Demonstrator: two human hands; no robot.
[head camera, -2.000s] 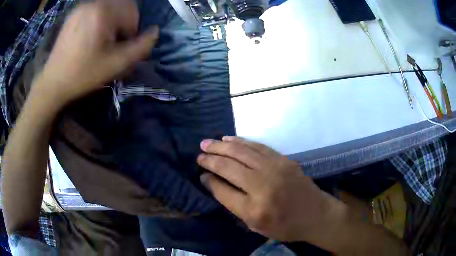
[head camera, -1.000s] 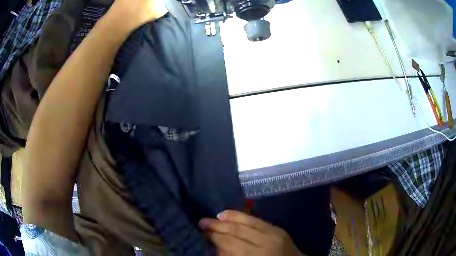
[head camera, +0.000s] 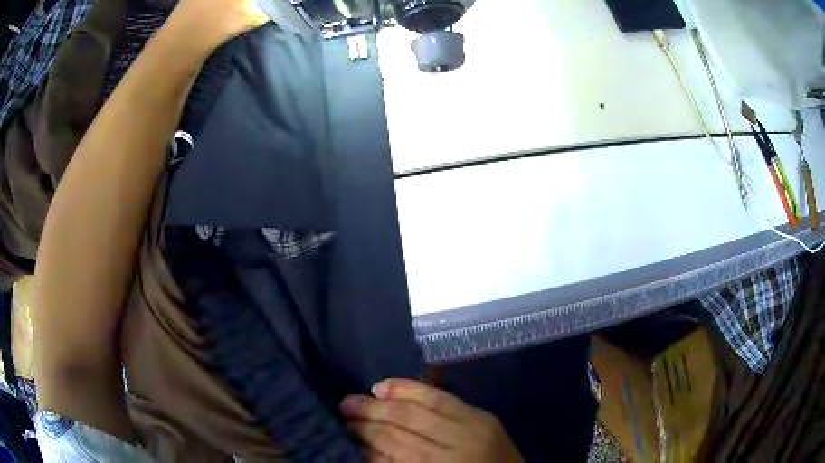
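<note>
The dark waistband (head camera: 362, 208) runs stretched smooth from the presser foot (head camera: 359, 47) down to the table's front edge. Its other side lies gathered and ribbed at lower left. Brown garment cloth (head camera: 163, 362) hangs beside it, with a small white loop (head camera: 183, 143) at its left. My left hand (head camera: 213, 18) is at the top edge, on the cloth left of the foot; its fingertips are hidden behind machine metal. My right hand (head camera: 425, 420) grips the waistband's near end at bottom centre, partly cut off by the frame edge.
The grey machine knob (head camera: 438, 51) hangs at top centre. A black pad (head camera: 646, 13), a long metal rod (head camera: 719, 118) and orange and green-handled tools (head camera: 778, 172) lie at right. A measuring tape (head camera: 561, 312) lines the front edge. Cardboard (head camera: 687, 389) and checked cloth (head camera: 755, 312) are below.
Since two seconds ago, the waistband has gone from gathered to stretched smooth. My left hand moved up beside the foot, and my right hand moved down. Over the last second the view shifted slightly.
</note>
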